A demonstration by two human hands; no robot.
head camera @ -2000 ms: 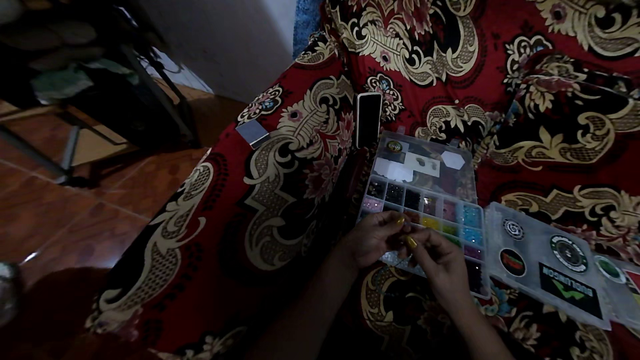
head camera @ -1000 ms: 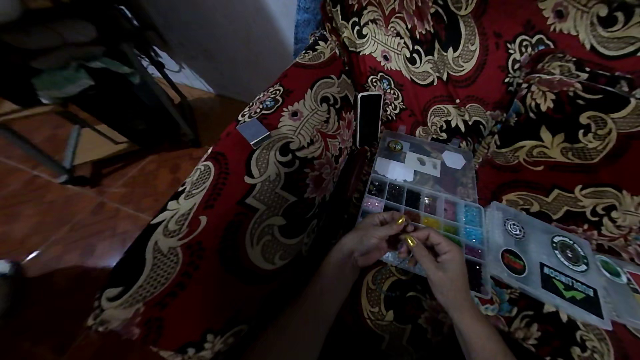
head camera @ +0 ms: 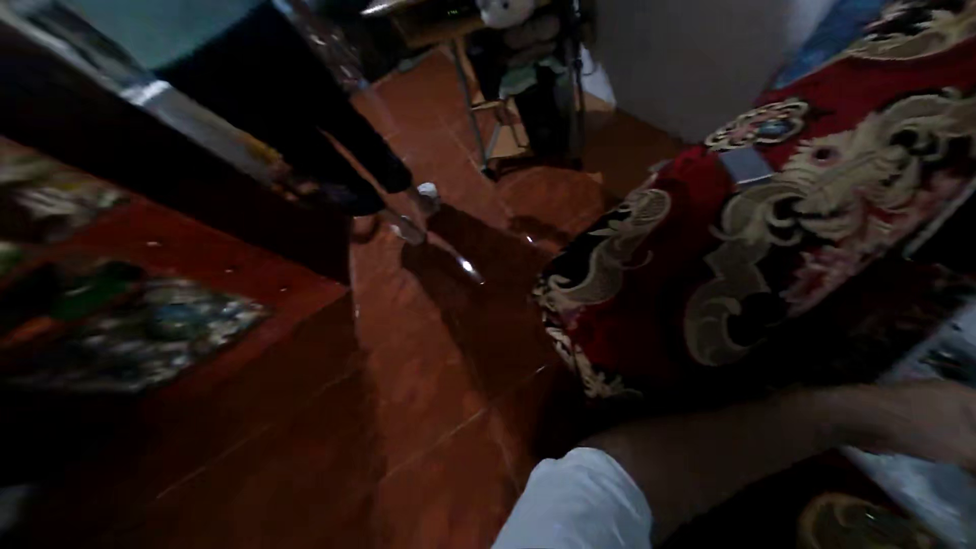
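My left hand (head camera: 926,419) is at the right edge, blurred and partly cut off by the frame; its fingers and anything in them cannot be made out. It lies by a strip of the clear plastic bead case (head camera: 942,351), most of which falls outside the view. My right hand is out of the picture. A small grey square object (head camera: 746,166) rests on the arm of the sofa, on its red, black and gold patterned cover (head camera: 671,305).
Another person (head camera: 305,114) in dark trousers stands on the red tiled floor (head camera: 427,366) at upper left. A small table (head camera: 435,27) with metal legs is at the top. Beside the person is a dark red piece of furniture (head camera: 305,259) holding blurred items.
The view has swung far to the left, taking my right hand and most of the bead case out of frame. A standing person has come into view.
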